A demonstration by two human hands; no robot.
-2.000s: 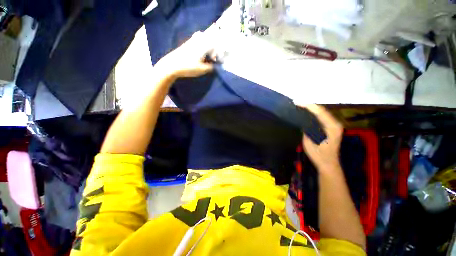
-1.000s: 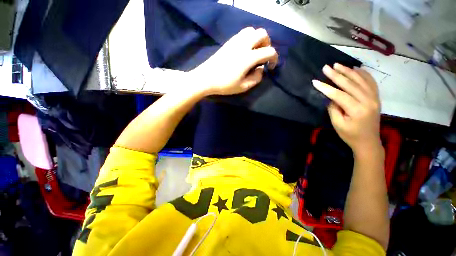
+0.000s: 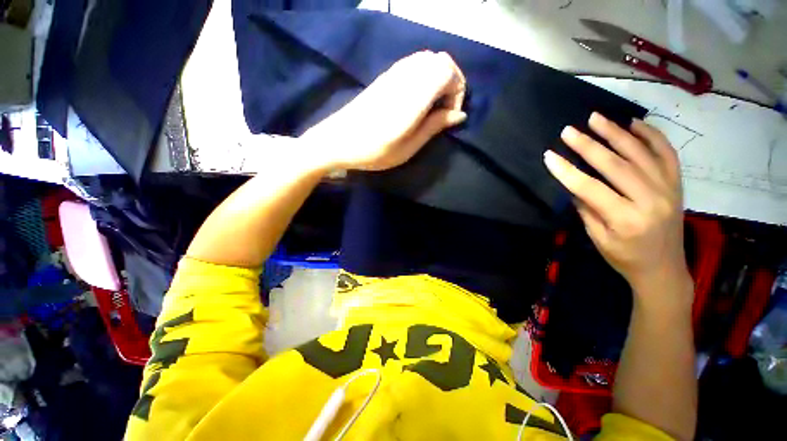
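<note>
A dark navy cloth panel (image 3: 518, 95) lies across the white table's front edge, with a fold or seam line running across it to the lower right. My left hand (image 3: 427, 108) is on the middle of the panel, its fingers curled and thumb against them, pinching the cloth at that line. My right hand (image 3: 626, 185) lies on the panel's right end with its fingers spread; the fingertips touch the cloth. Part of the panel hangs over the edge toward my lap.
Red-handled snips (image 3: 651, 59) lie behind the panel at the right. A thin blue pen-like stick (image 3: 759, 86) is at the far right. More dark cloth (image 3: 129, 77) hangs over the table at the left. A red basket (image 3: 708, 258) is below the table at right.
The panel was lifted and held between both hands; it now lies on the table. My left hand has moved right onto its middle, and my right hand has opened and moved right.
</note>
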